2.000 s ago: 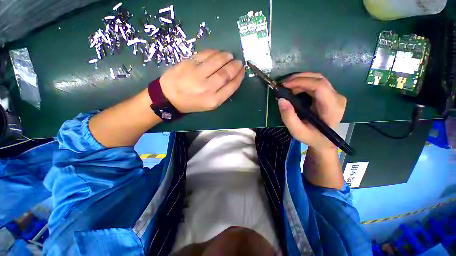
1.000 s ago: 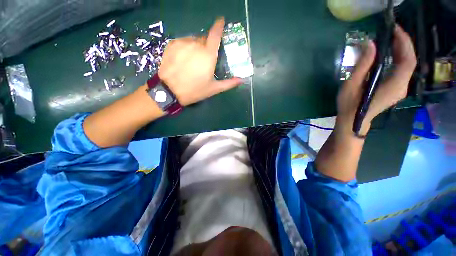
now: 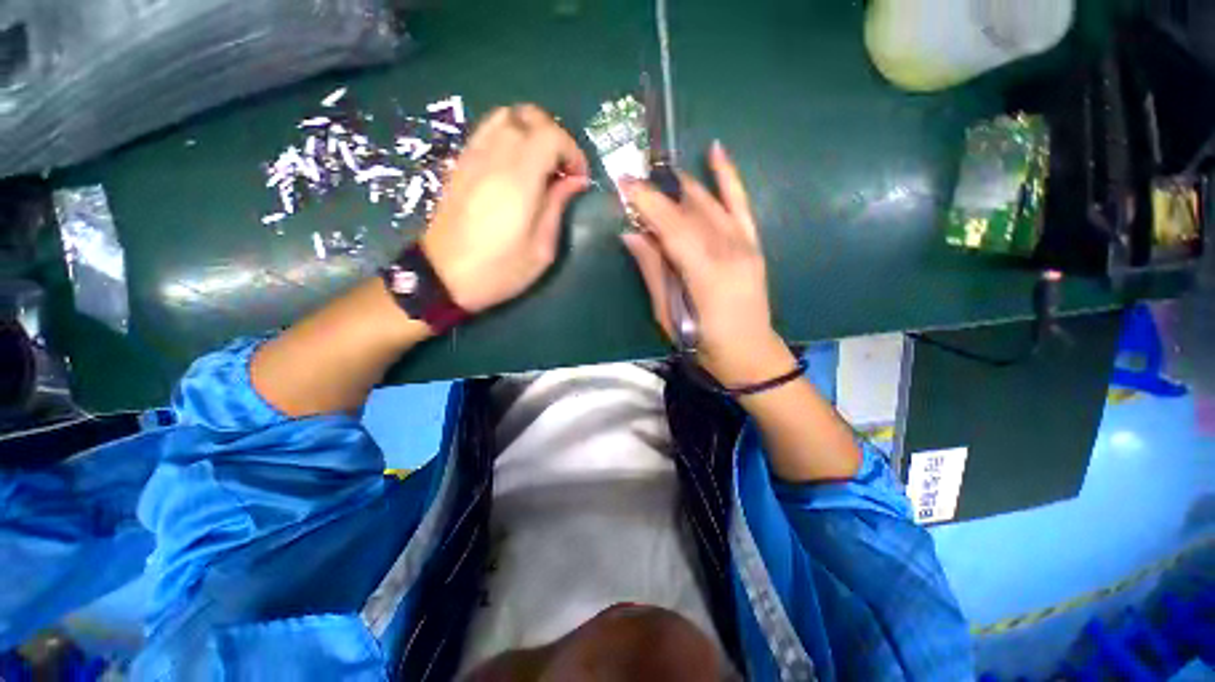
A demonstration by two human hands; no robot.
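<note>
A small green circuit board (image 3: 618, 144) with a pale lower area lies on the dark green mat, left of its thin pale seam. My left hand (image 3: 500, 220) is left of the board, thumb and finger pinched on what looks like a tiny pale component (image 3: 590, 181). My right hand (image 3: 713, 267) is over the board's lower end, which its fingers partly cover. It holds a slim dark pen-like tool (image 3: 664, 176), mostly hidden by the hand; blur hides which tool. A pile of small white and dark components (image 3: 367, 163) lies left of my left hand.
Green boards (image 3: 999, 184) lie at the right beside a dark stand with a yellow patch (image 3: 1178, 213). A pale yellowish tub (image 3: 966, 33) is at the back right. Clear plastic trays (image 3: 173, 60) are at the back left, a clear bag (image 3: 93, 253) at far left. A dark labelled panel (image 3: 1006, 420) is below the bench edge.
My right hand has come back from the far right to the centre board. My left hand has closed from a spread thumb and finger to a pinch beside the board.
</note>
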